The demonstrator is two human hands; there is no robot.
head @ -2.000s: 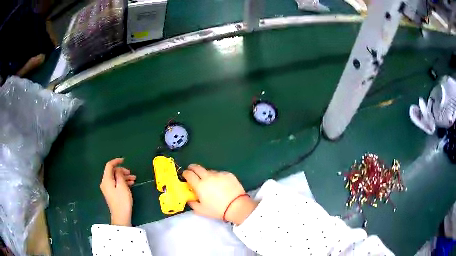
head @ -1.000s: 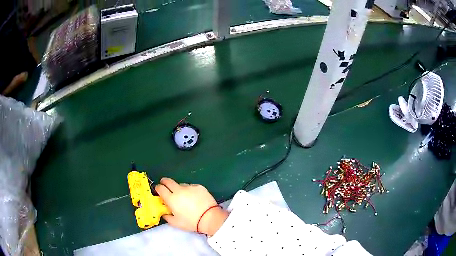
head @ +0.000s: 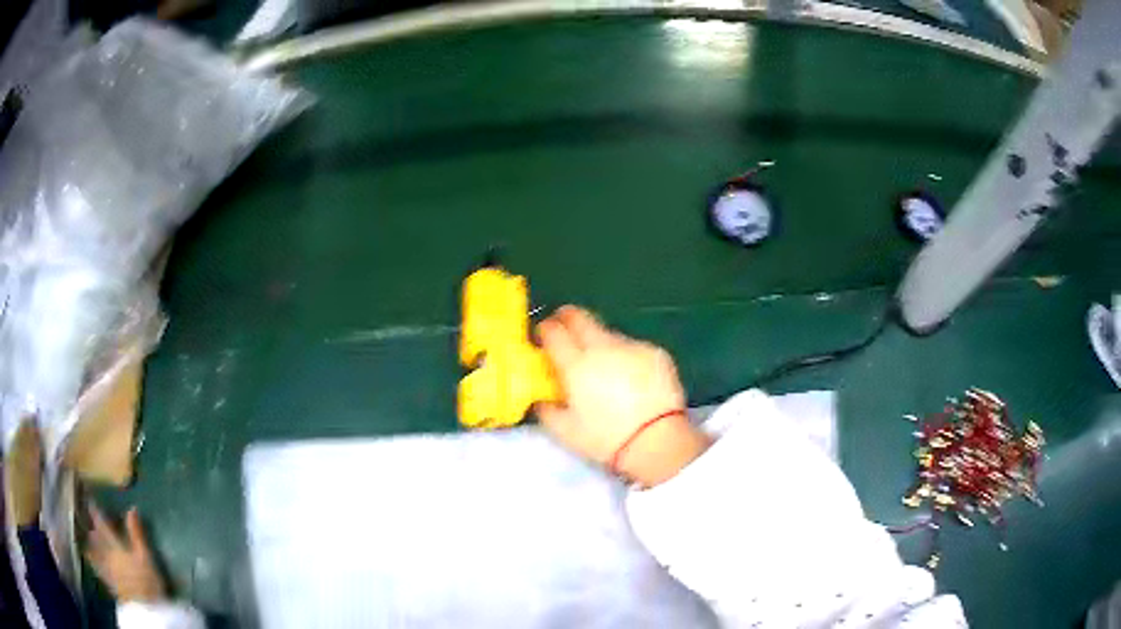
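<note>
My right hand (head: 615,391) is shut on the handle of the yellow hot glue gun (head: 497,350), above the far edge of the pale mat (head: 418,528). The gun's dark nozzle points away from me. My left hand (head: 125,555) is at the lower left, blurred, with fingers apart and nothing seen in it. A round unit (head: 743,214) with a black rim and pale face lies beyond the gun to the right. A second round unit (head: 920,216) lies farther right beside the post. Both have thin wires.
A slanted grey post (head: 1008,184) stands at right, with a black cord (head: 826,359) near its foot. A red and silver heap of leaded components (head: 977,457) lies at right. A clear plastic bag (head: 111,184) and cardboard (head: 108,424) are at left. Part of a dark sleeve (head: 39,571) shows lower left.
The view has swung left, so the discs and post appear farther right. My left hand, out of view one second ago, shows at the lower left. My right hand still holds the gun.
</note>
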